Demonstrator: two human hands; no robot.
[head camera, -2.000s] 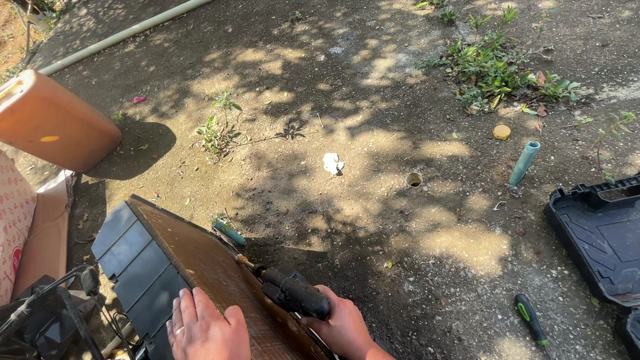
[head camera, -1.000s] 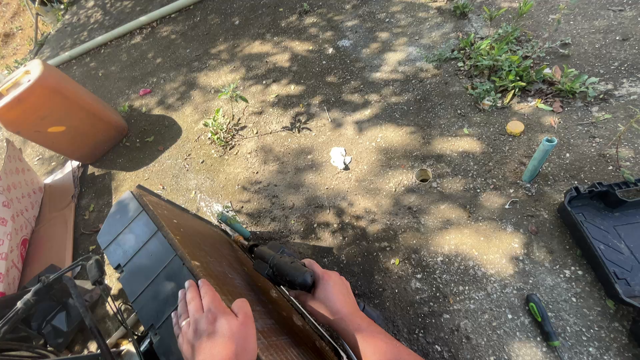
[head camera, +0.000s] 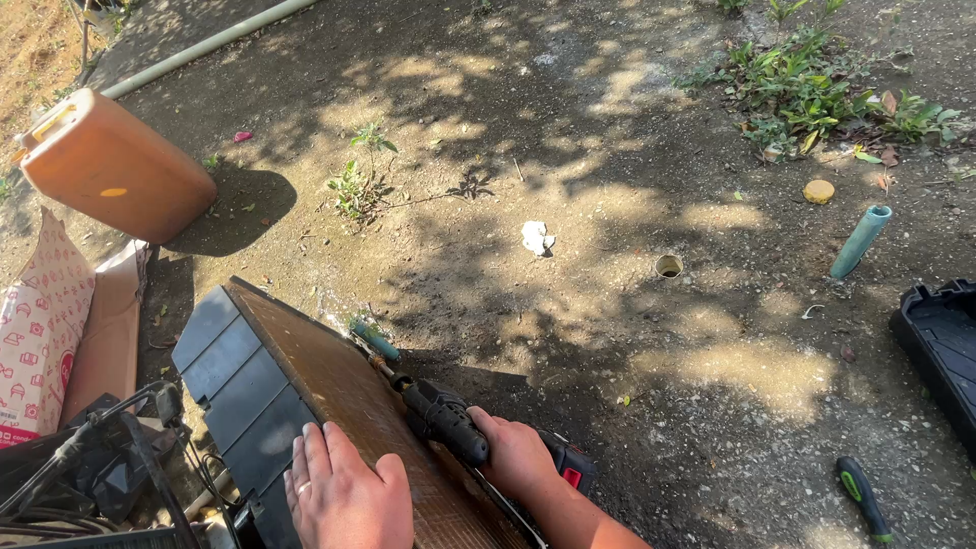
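My left hand (head camera: 347, 488) lies flat with its fingers together on the black plastic panel (head camera: 255, 389) of a tilted, box-shaped unit. Brown finned mesh (head camera: 335, 381) covers the side that faces right. In my right hand (head camera: 511, 450) is a black cordless drill (head camera: 442, 419), gripped by its handle. The drill's bit points up and left, at the far edge of the finned side; whether the tip touches a screw cannot be told. Part of the battery, with a red tab, shows past my right wrist. A short green pipe stub (head camera: 375, 341) is just beyond the bit.
An orange jerrycan (head camera: 122, 168) stands at the upper left, above a printed cardboard box (head camera: 46, 328). Cables (head camera: 84, 450) run at the lower left. At the right are an upright green pipe (head camera: 860, 242), a yellow cap (head camera: 818, 191), a black tool case (head camera: 942, 343) and a screwdriver (head camera: 864, 499).
Between two seconds and one second ago, the drill and my right hand shifted slightly along the finned side. My left hand stays on the black panel.
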